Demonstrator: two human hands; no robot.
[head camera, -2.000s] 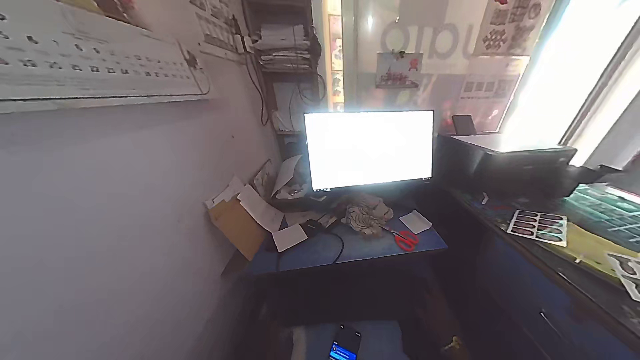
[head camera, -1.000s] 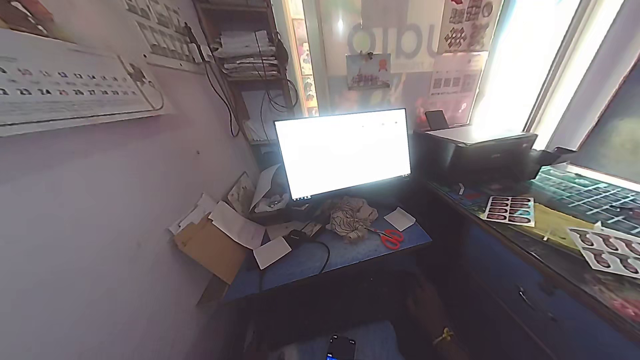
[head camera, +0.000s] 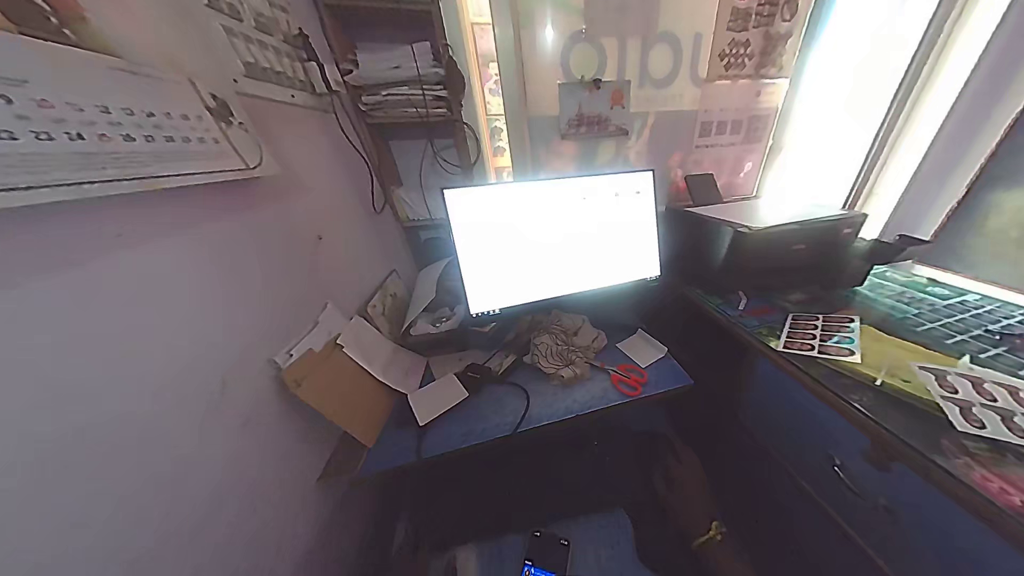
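My right hand, with a yellow band at the wrist, rests in the dark area below the blue desk. Too little light falls there to show whether it grips anything. Left of it, at the bottom edge, a smartphone lies on a blue surface. My left hand cannot be made out. On the desk stands a lit monitor. In front of it are a crumpled patterned cloth, red-handled scissors touching the cloth, a white paper piece and a black cable.
Brown cardboard and loose papers lean against the left wall. A black printer stands on the right counter, near printed photo sheets and a yellow sheet. Stacked papers fill a shelf behind the desk.
The view has shifted. My right hand shows more plainly than two seconds ago. The desk items have kept their places.
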